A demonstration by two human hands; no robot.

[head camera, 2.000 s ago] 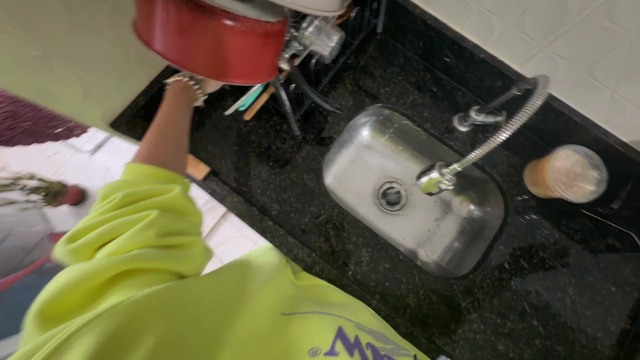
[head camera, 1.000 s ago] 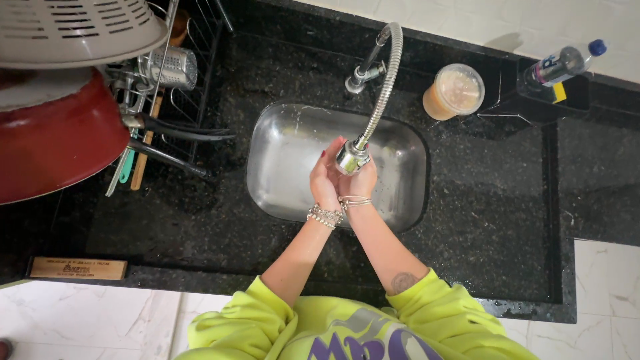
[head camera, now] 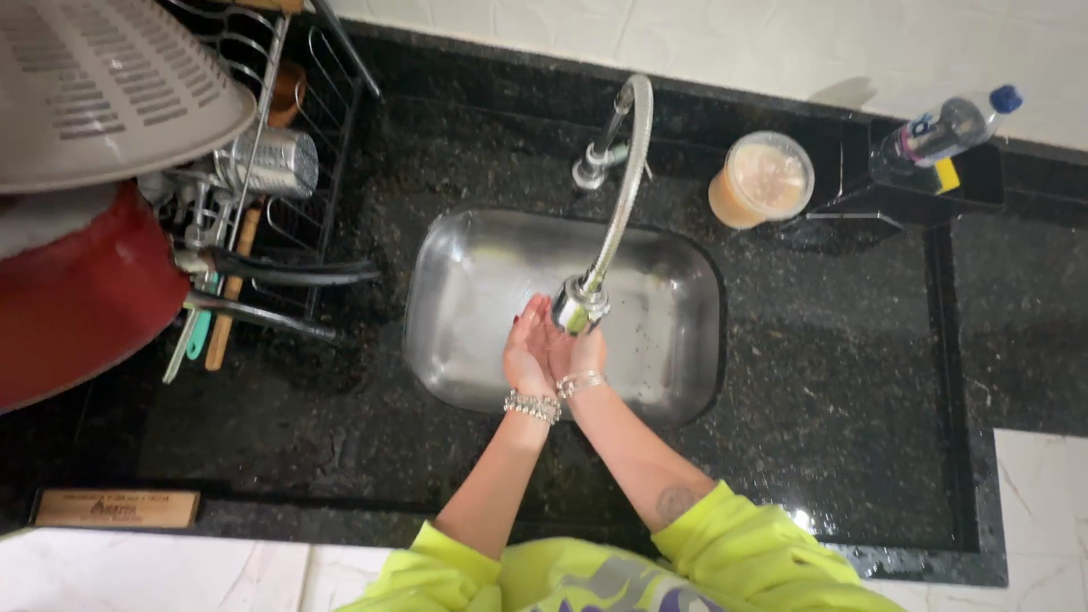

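Observation:
My left hand and my right hand are held side by side, palms up and slightly cupped, over the stainless steel sink. Above them hangs the chrome spray head of the faucet, on a flexible metal hose, and it covers part of my right hand. Water seems to wet the palms, though the stream is hard to make out. Neither hand grips anything. Metal bracelets circle both wrists.
At left, a wire dish rack holds a red pan, a light colander, a metal grater and utensils. Behind the sink's right side stand a lidded plastic tub and a plastic bottle. A small wooden plaque lies at the front edge.
Two seconds ago one hand was at the red pan by the rack; since then both hands have come together under the spray head. The view has swung strongly.

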